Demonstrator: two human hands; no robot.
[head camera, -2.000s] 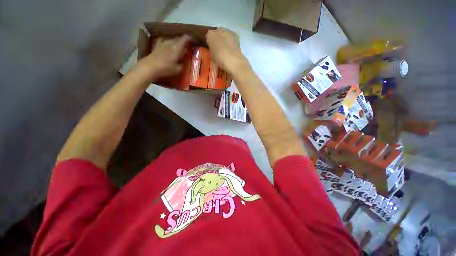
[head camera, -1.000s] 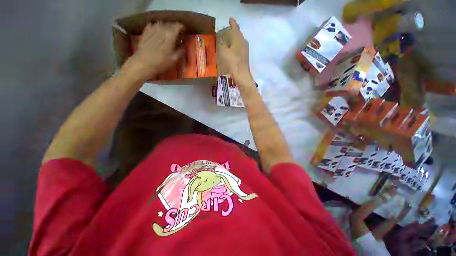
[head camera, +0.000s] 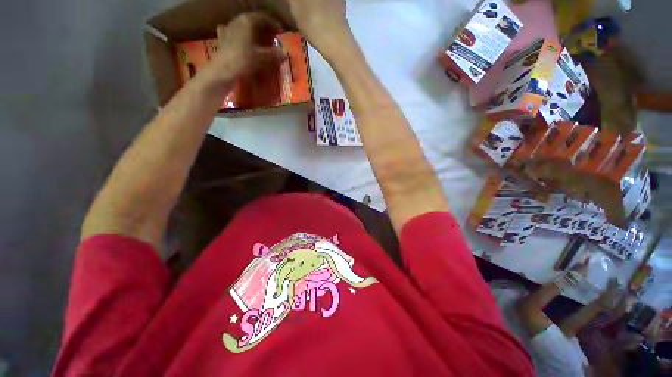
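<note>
A brown open carton (head camera: 163, 62) stands at the upper left of the table, with a row of orange retail boxes (head camera: 296, 70) inside. My left hand (head camera: 247, 46) is in the carton's mouth over the boxes, fingers bent and blurred; whether it grips one is unclear. My right hand (head camera: 318, 20) is at the carton's far right corner, partly cut off by the top edge; its fingertips are not clear. A single white-faced retail box (head camera: 337, 121) lies just right of the carton, partly beside my right forearm.
On the right of the white table (head camera: 413, 125) lie a tilted retail box (head camera: 483, 40), a pink item (head camera: 534, 29), a row of orange boxes (head camera: 582, 147) and more white-faced boxes (head camera: 553, 213). Another person's arms (head camera: 564, 313) show at the lower right.
My right hand has moved from beside the carton's right side to its far right corner. My left hand stays over the boxes. The view has shifted, and the second carton at the top is out of frame.
</note>
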